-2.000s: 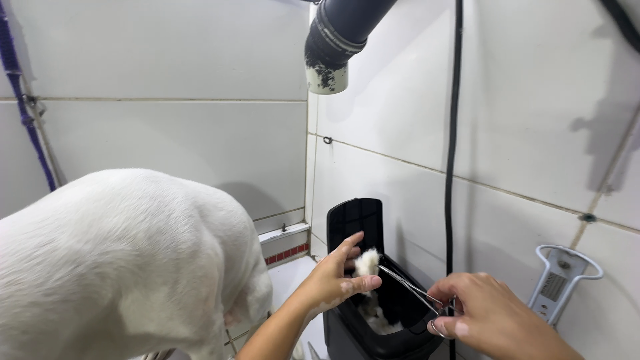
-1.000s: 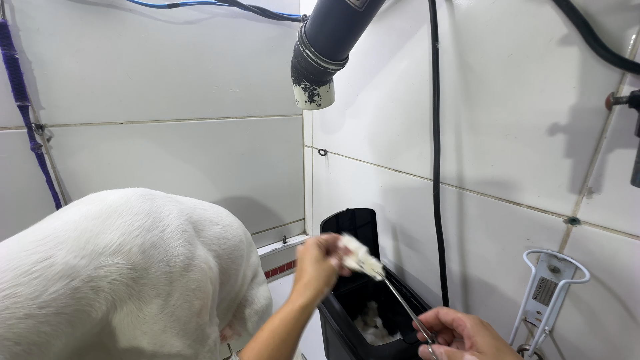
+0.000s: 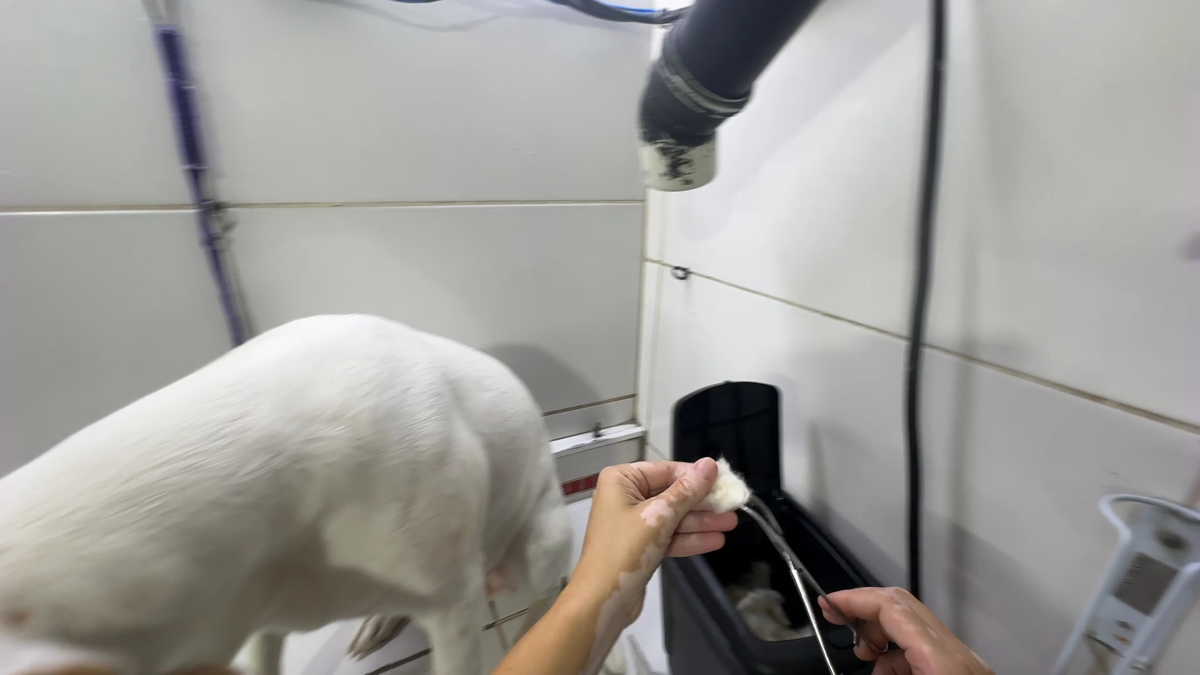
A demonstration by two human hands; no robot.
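Between the fingertips and thumb of my left hand [image 3: 656, 516] is a tuft of white cotton [image 3: 727, 487]. The tips of a long metal forceps [image 3: 797, 567] touch the cotton's right side. My right hand [image 3: 900, 630], at the lower right, holds the forceps by its handles, which are partly out of frame. Both hands are over or beside a black bin [image 3: 698, 600] with its lid raised; whitish material [image 3: 764, 600] lies inside it. A white short-haired dog [image 3: 375, 469] stands to the left of my hands, its head not visible.
A dark hose with a pale nozzle [image 3: 680, 164] hangs above the bin. A black cable [image 3: 923, 281] runs down the tiled wall on the right, near a light metal bracket [image 3: 1134, 581]. A purple strap [image 3: 192, 141] hangs at the left, behind the dog.
The cotton, looser and longer one second ago, is now a compact tuft in my left fingers. The forceps remains at the cotton. The view has shifted somewhat.
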